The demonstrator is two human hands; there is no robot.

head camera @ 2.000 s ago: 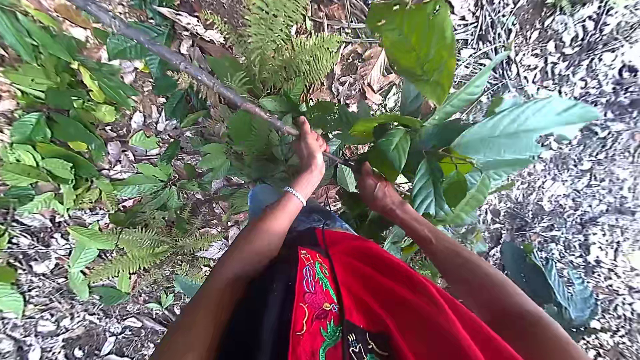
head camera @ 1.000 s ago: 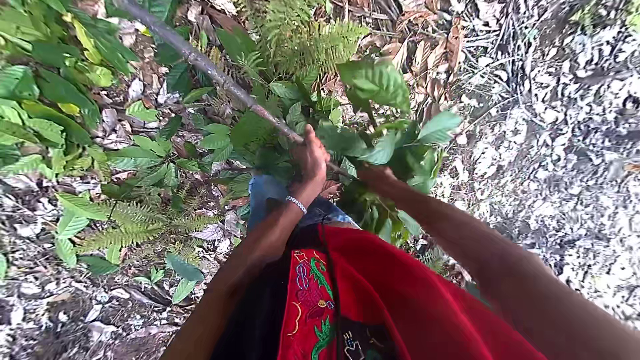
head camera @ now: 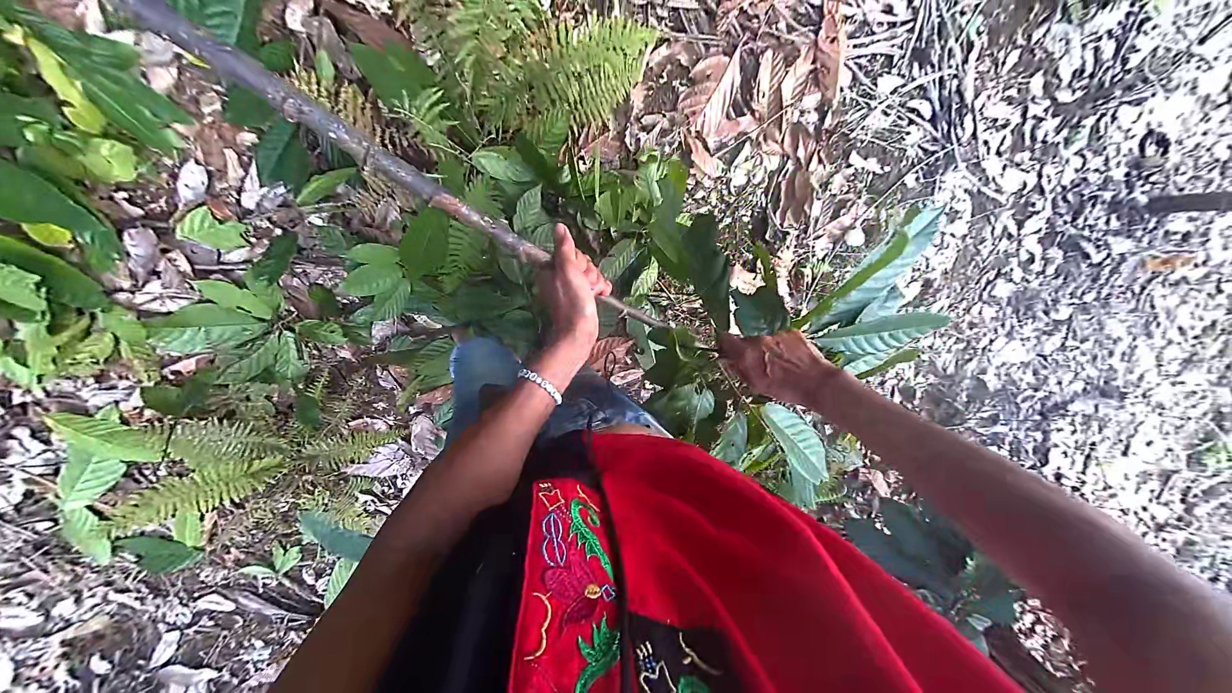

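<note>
A long, thin brown branch (head camera: 385, 166) slants from the upper left down to the centre. My left hand (head camera: 570, 294), with a beaded bracelet at the wrist, is wrapped around its thinner part. Farther right along it, my right hand (head camera: 775, 366) grips the leafy end, with the fingers partly hidden by foliage. Broad green leaves (head camera: 876, 337) stick out just past the right hand, and more hang below it (head camera: 797, 443). The branch's thick end runs out of view at the top left.
Ferns (head camera: 577, 72) and low leafy plants (head camera: 221, 327) grow ahead and to the left. Dry leaf litter (head camera: 1049, 318) covers the ground at right, with large brown dead leaves (head camera: 799, 115) near the top. An embroidered red garment (head camera: 751, 549) and jeans (head camera: 602, 399) show below my hands.
Both hands stay on the branch. The leaves at its right end have shifted around my right hand; the large leaves that spread above and to the right two seconds ago now lie differently.
</note>
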